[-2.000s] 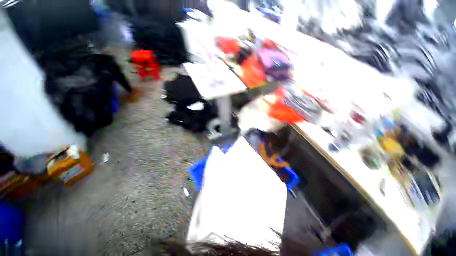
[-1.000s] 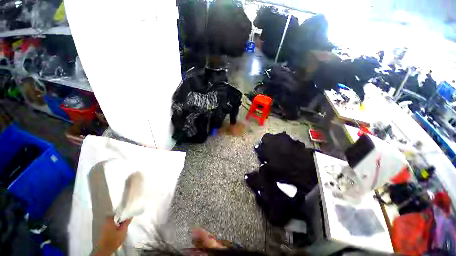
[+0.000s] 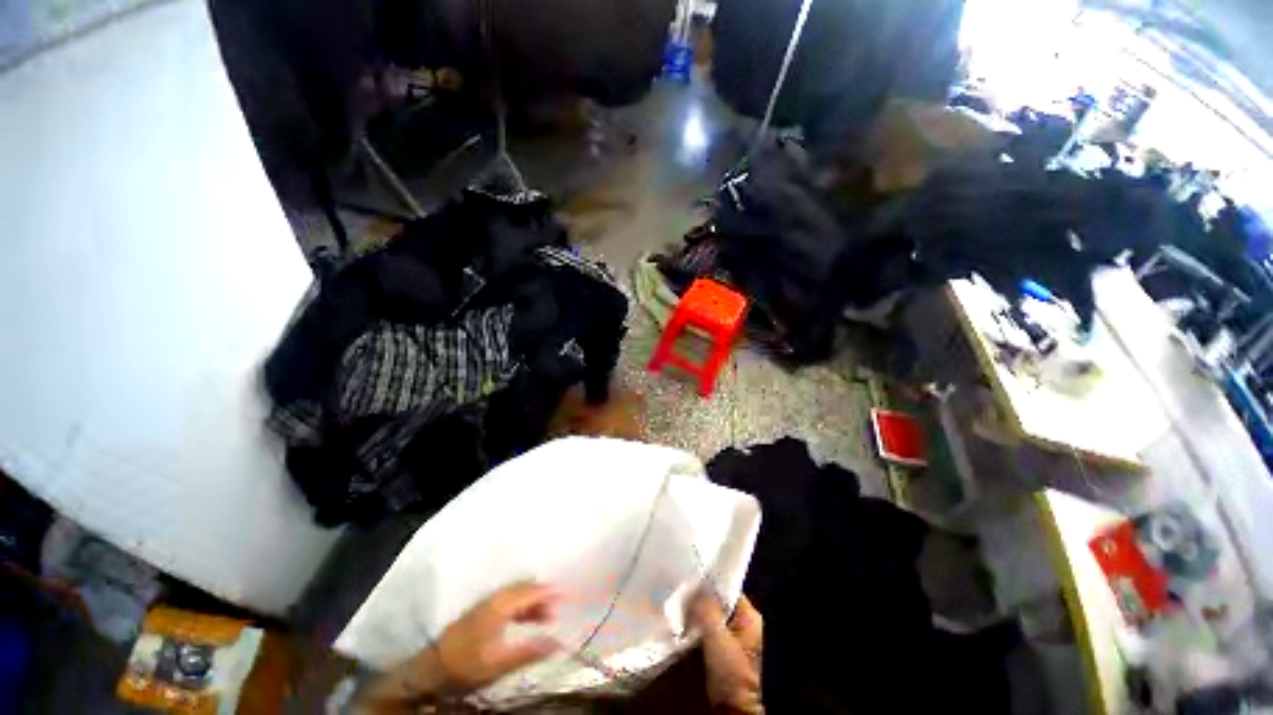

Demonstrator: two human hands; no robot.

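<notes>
A large white cloth or sack is in front of me at the bottom middle, with a thin dark line running across it. My left hand lies against its lower part, fingers spread and slightly blurred; whether it grips is not clear. My right hand pinches the cloth's lower right edge. A black garment pile lies on the floor just right of and beyond the cloth. A bigger heap of black garments with striped patches stands at the left.
A white partition rises on the left. A red stool stands on the speckled floor ahead. Sewing tables run along the right, with a red item on the near one. An orange box is at the lower left. Dark cloth hangs behind.
My view has moved closer to the striped heap and stool. The white cloth has shifted from the left to the middle and is now folded over. My right hand has come onto its edge.
</notes>
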